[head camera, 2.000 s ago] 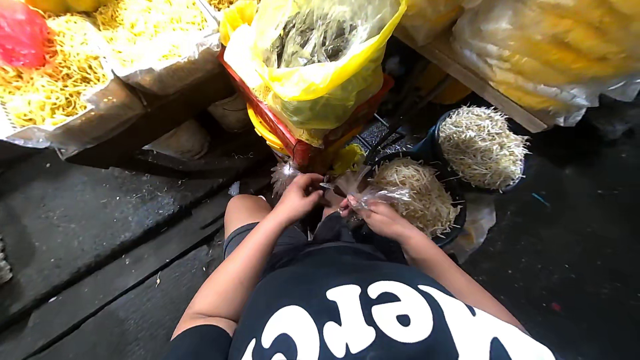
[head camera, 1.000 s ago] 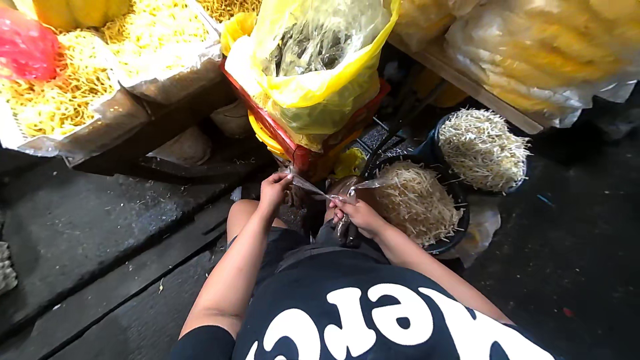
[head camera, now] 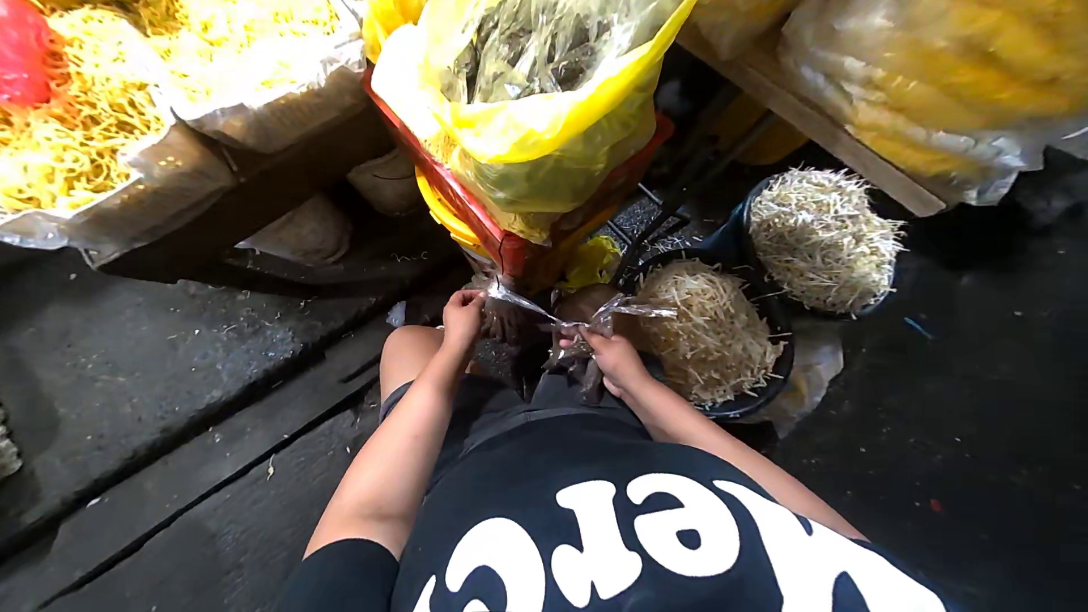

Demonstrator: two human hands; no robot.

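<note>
A clear plastic bag [head camera: 586, 361] with dark contents hangs at my lap, its neck twisted into thin strands. My left hand [head camera: 463, 319] pinches one stretched strand at its far end, below the corner of a red crate. My right hand [head camera: 614, 357] grips the bag near the knot, and a loose clear strand [head camera: 650, 312] sticks out to the right above it. Beyond my hands a yellow plastic bag [head camera: 544, 136], filled with small clear bags of dark contents, rests in the red crate [head camera: 438, 183].
Bean sprouts [head camera: 705, 340] fill a dark tub close to my right arm; another tub of sprouts [head camera: 824, 242] stands behind it. Yellow noodles [head camera: 93, 110] lie in plastic-lined trays at the upper left. Large bags of yellow goods [head camera: 952, 76] rest on a wooden shelf [head camera: 833, 127].
My hands were close together two seconds ago; they have moved apart, drawing the plastic strand out between them. From one second ago to now they hold nearly the same pose.
</note>
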